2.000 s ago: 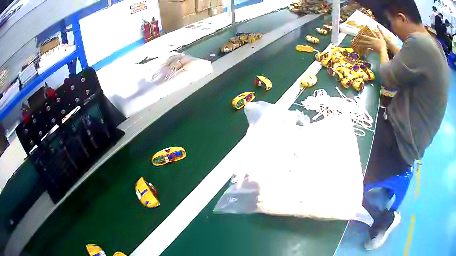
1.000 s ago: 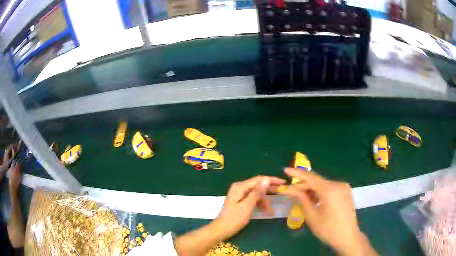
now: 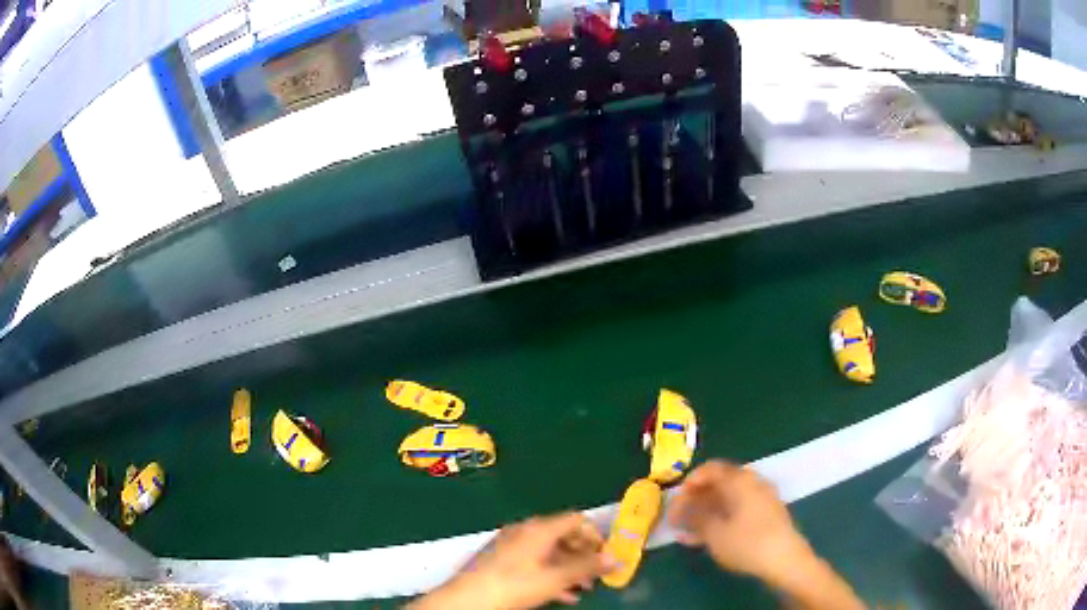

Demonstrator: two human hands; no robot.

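A flat yellow base plate [image 3: 634,533] with rounded ends lies slantwise over the pale rail, between my hands. My left hand [image 3: 536,562] is at its lower left, with fingertips touching its edge; whether they grip it is unclear. My right hand [image 3: 745,524] is just right of its upper end, fingers curled and blurred; any small piece in them cannot be made out. A yellow body shell [image 3: 674,436] with blue, white and red markings is on the belt just beyond the plate's upper end.
The green belt [image 3: 560,358] carries more shells [image 3: 448,448] and base plates [image 3: 424,400]. A clear bag of pale pinkish parts [image 3: 1013,477] is at right. A bag of tan-yellow bits [image 3: 143,595] is cut off at lower left. A black rack [image 3: 608,155] stands beyond the belt.
The view has swung from the right side to the belt in front. Since the middle frame, my hands have moved apart, and my left fingertips are now at the base plate.
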